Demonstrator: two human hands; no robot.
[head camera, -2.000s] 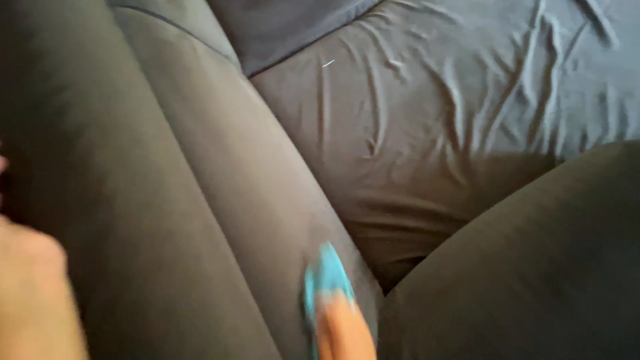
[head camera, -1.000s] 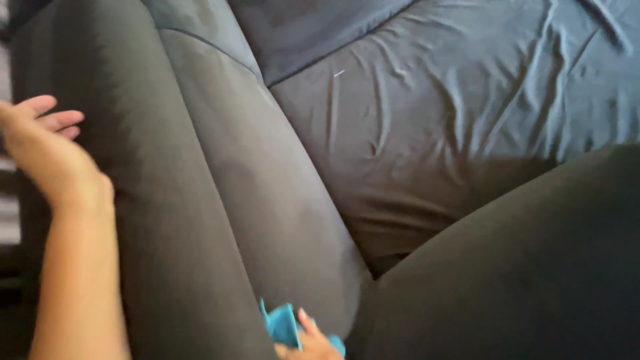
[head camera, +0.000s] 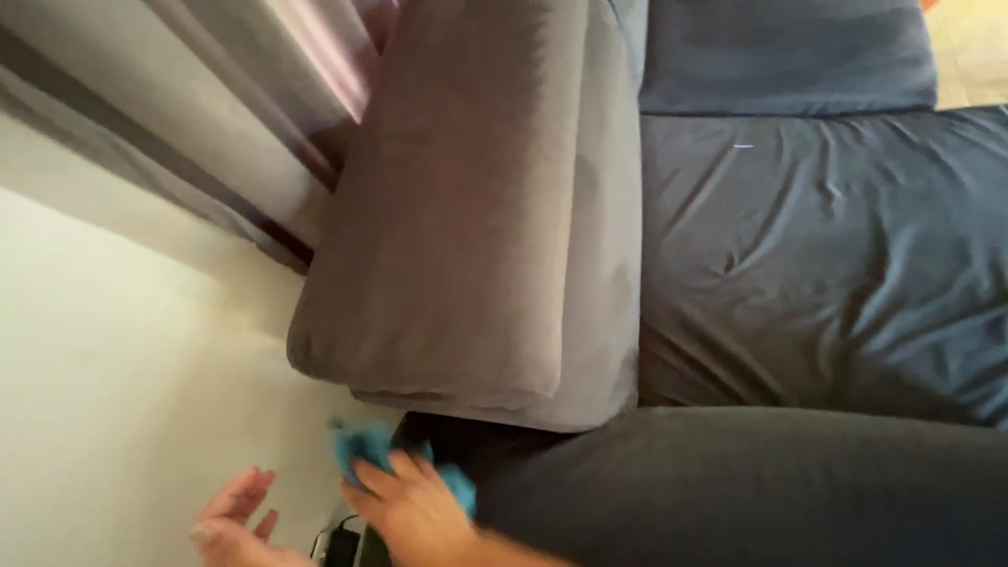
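Note:
At the lower middle, my right hand grips a bright blue cloth, which bunches out past the fingers on both sides. Both are blurred, beside the end of a dark grey sofa's padded armrest. My left hand is at the bottom, left of the cloth, with fingers apart and nothing in it. Darker patches mark the inner side panel of the armrest.
Wrinkled dark fabric covers the sofa seat, with a small white sliver on it. A back cushion is at the top. Curtains hang beside the armrest. A black object with a cord lies low between my hands.
The view has swung strongly to show the armrest's end and the floor. My right hand with the cloth has gone from the armrest's inner side to beyond its end.

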